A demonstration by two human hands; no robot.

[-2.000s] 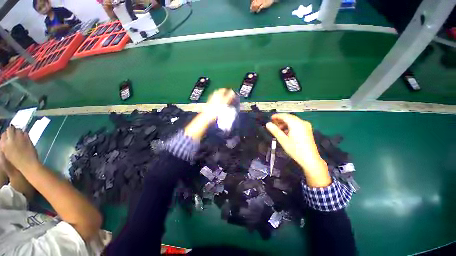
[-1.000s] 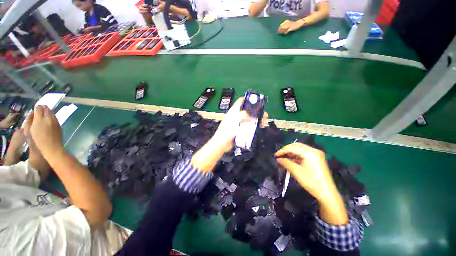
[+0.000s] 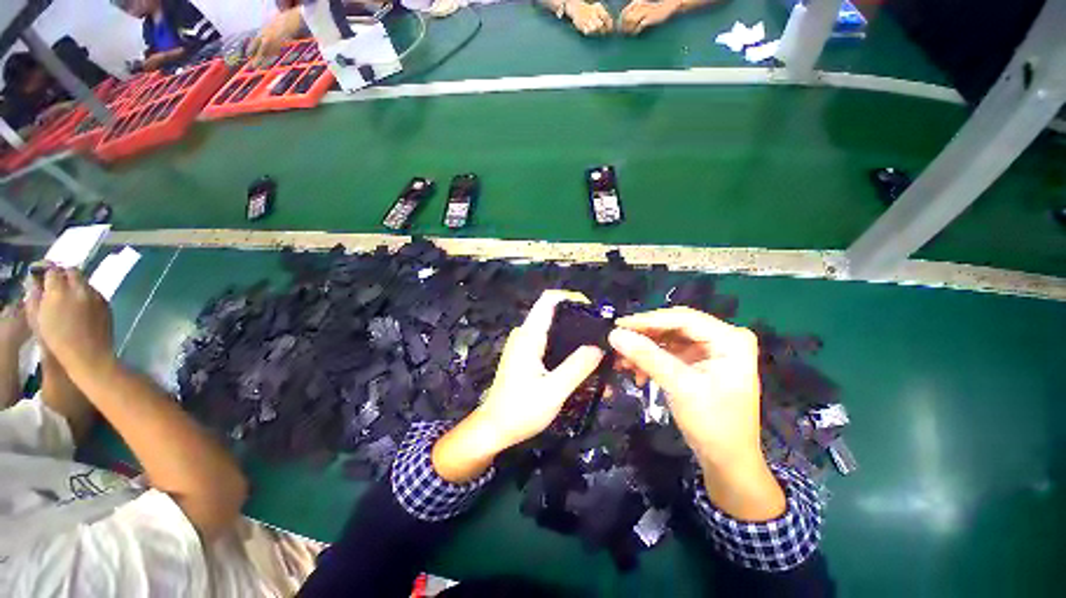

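Note:
My left hand (image 3: 514, 380) grips a black phone unit (image 3: 575, 334) above the heap, thumb on its near side and fingers on its far side. My right hand (image 3: 701, 380) is at the phone's right end, thumb and fingertips together beside a small pale disc. Whether a small piece is between these fingertips is too small to tell. A dark, patterned part shows under the phone, partly hidden by my left hand. Small black pieces (image 3: 339, 339) lie in a wide loose heap under both hands. Some have shiny silver-grey faces.
Beyond a pale edge strip (image 3: 327, 240), several phones (image 3: 603, 196) lie spaced on the green belt (image 3: 725, 140). A grey metal upright (image 3: 947, 152) slants at right. A neighbour's arm (image 3: 152, 409) and white sheets (image 3: 113, 273) are at left. Red trays (image 3: 164, 111) and a white device (image 3: 365, 56) stand on the far side.
My left hand has lowered and tilted the phone towards my right hand. My right hand has come up to the phone's end. The belt phones appear further left in view.

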